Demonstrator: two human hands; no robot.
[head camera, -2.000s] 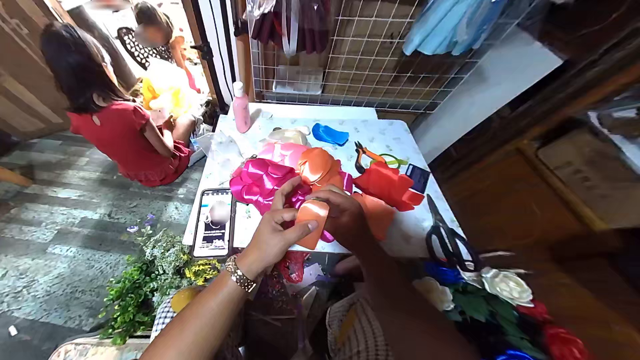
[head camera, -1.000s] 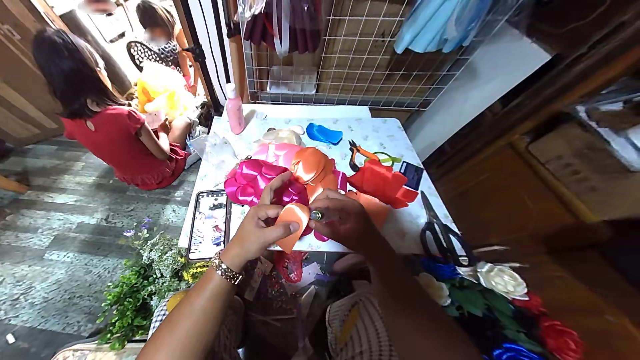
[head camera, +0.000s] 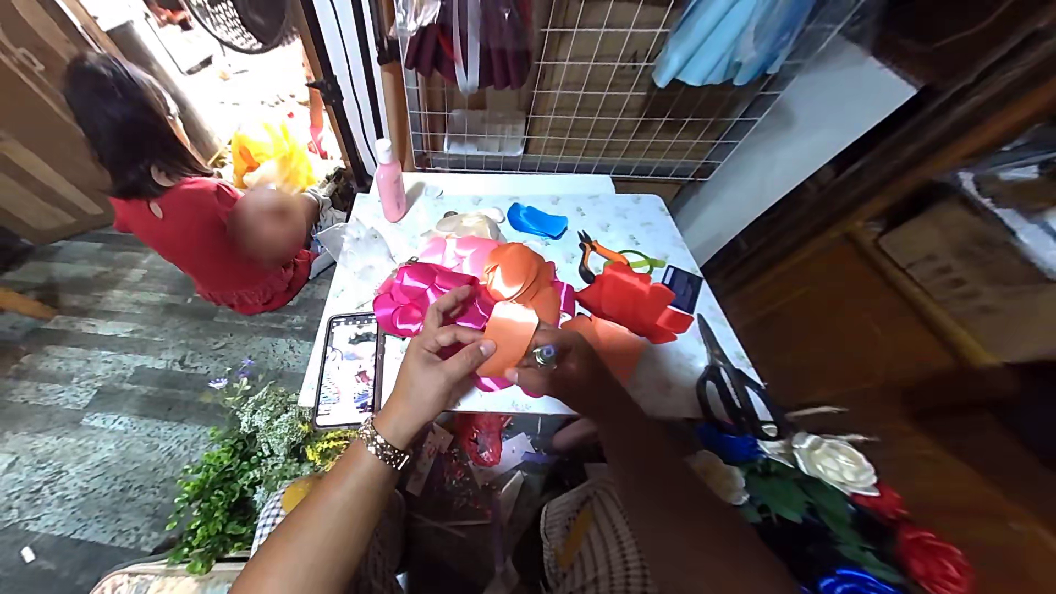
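Observation:
My left hand (head camera: 441, 363), with a watch at the wrist, pinches the left edge of an orange satin ribbon petal (head camera: 509, 337). My right hand (head camera: 561, 367), wearing a ring, grips the same petal's right edge. Just behind lie an orange ribbon piece (head camera: 518, 271), magenta satin petals (head camera: 421, 297) and pale pink ones (head camera: 462, 253). Red satin petals (head camera: 631, 301) lie to the right, with more orange ribbon (head camera: 609, 342) below them. Orange-handled pliers (head camera: 596, 252) and a blue petal (head camera: 537, 220) rest farther back.
A phone (head camera: 347, 371) lies at the table's left edge, black scissors (head camera: 737, 392) at the right. A pink bottle (head camera: 390, 181) stands at the back left. Potted greenery (head camera: 223, 470) and fabric roses (head camera: 833, 464) flank the table. A person in red (head camera: 206, 231) sits on the floor.
The seated person has leaned or turned, and the second person behind is no longer seen. Both my hands stay on the orange petal, which shows more upright than a second ago.

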